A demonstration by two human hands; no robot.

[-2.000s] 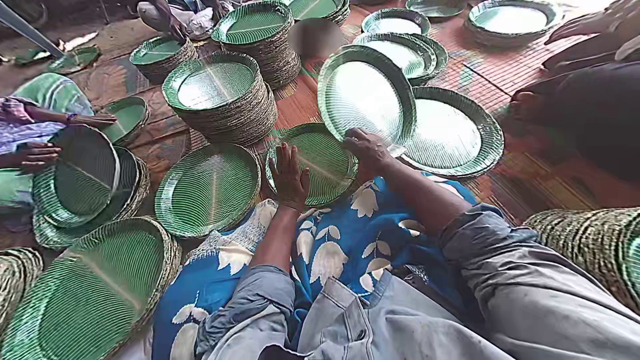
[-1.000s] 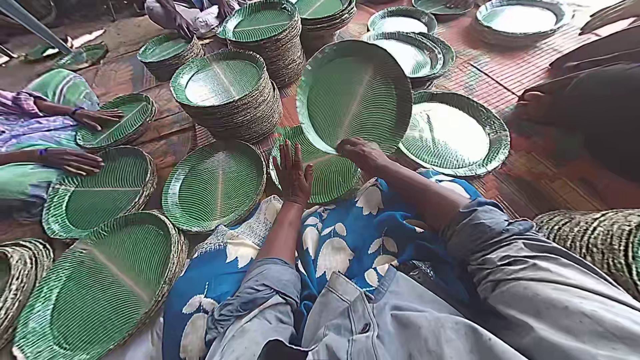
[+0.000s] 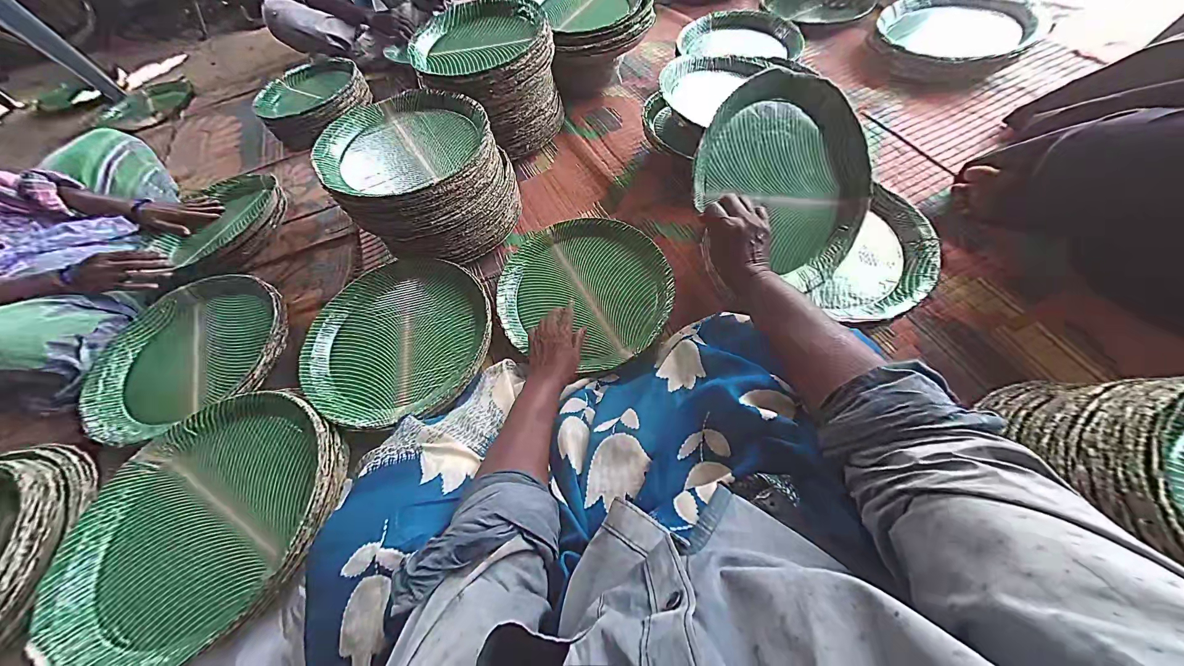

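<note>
My right hand grips the near left rim of a round green leaf-patterned plate, which is tilted up above another such plate on the mat. My left hand rests with its fingers on the near part of a green plate in front of my knees; whether it grips the plate is not plain. Left of it lies one more green plate. Behind these stands a tall stack of plates with rough brown edges.
Further plate stacks stand at the lower left, the far middle and the right edge. A person's hands are by plates at the left. A dark-clothed person sits at the right on the patterned mat.
My right hand has moved right with a raised plate, away from the plate by my left hand. My left hand, upright before, has lowered onto that plate.
</note>
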